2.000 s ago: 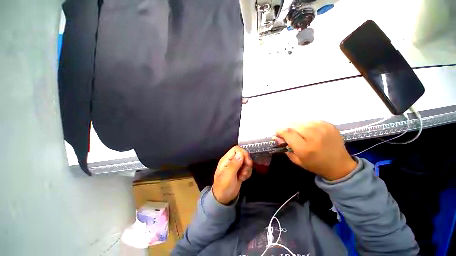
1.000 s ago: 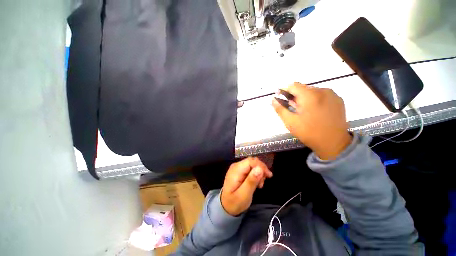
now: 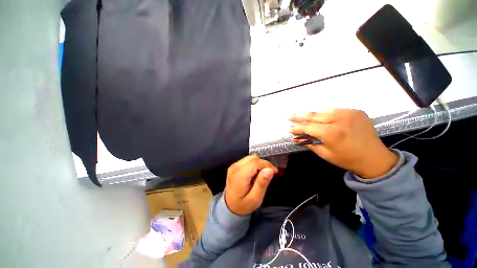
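Observation:
My right hand is over the front edge of the white table, right of the cloth. It holds small dark-bladed snips between thumb and fingers. My left hand is just in front of the table edge, near the cloth's lower right corner, with fingers curled and the thumb against the index finger. Whether something tiny is pinched there cannot be seen. Dark cloth panels lie flat on the table at left, their curved lower edges reaching over the front edge.
The sewing machine's presser area is at the top edge. A black smartphone with a white cable lies at right. A measuring strip runs along the table's front edge. A cardboard box and a tissue pack are below left.
The hands were together at the table edge, then my right hand moved up over the table with the snips. It has now come back down and right. My left hand stayed near the edge.

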